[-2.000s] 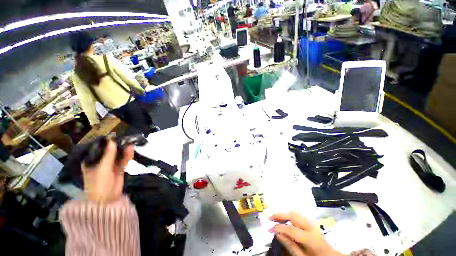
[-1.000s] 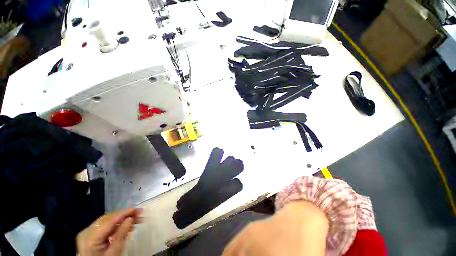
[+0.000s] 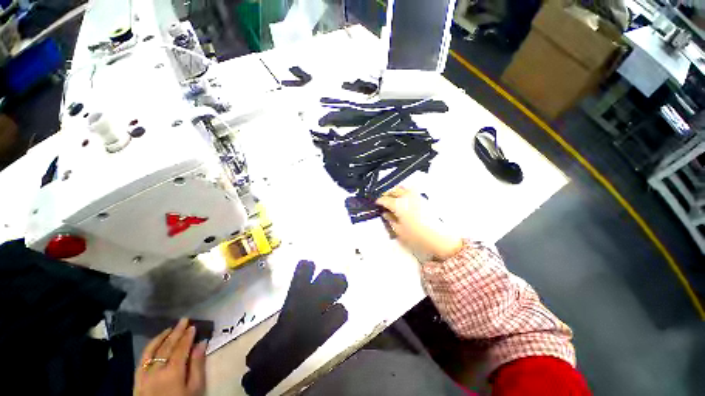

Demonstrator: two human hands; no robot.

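Observation:
The white sewing machine head stands at left, with a yellow clamp part under it. My left hand lies with its fingers on a black fabric piece at the machine's front edge. My right hand reaches to the black strips beside the heap, fingertips on a short dark strip; its grip is partly hidden. Black finger-shaped pieces lie fanned at the table's front edge. Black strips with pale lines are heaped right of the machine.
A black cloth pile lies left of the machine. A black coiled strap lies at the table's right edge. A grey screen stands at the back. A cardboard box stands on the floor beyond a yellow line.
My right hand has moved from the front edge to the strips at the right. My left hand is now on a black piece; the strip under the clamp no longer shows there. The view has shifted.

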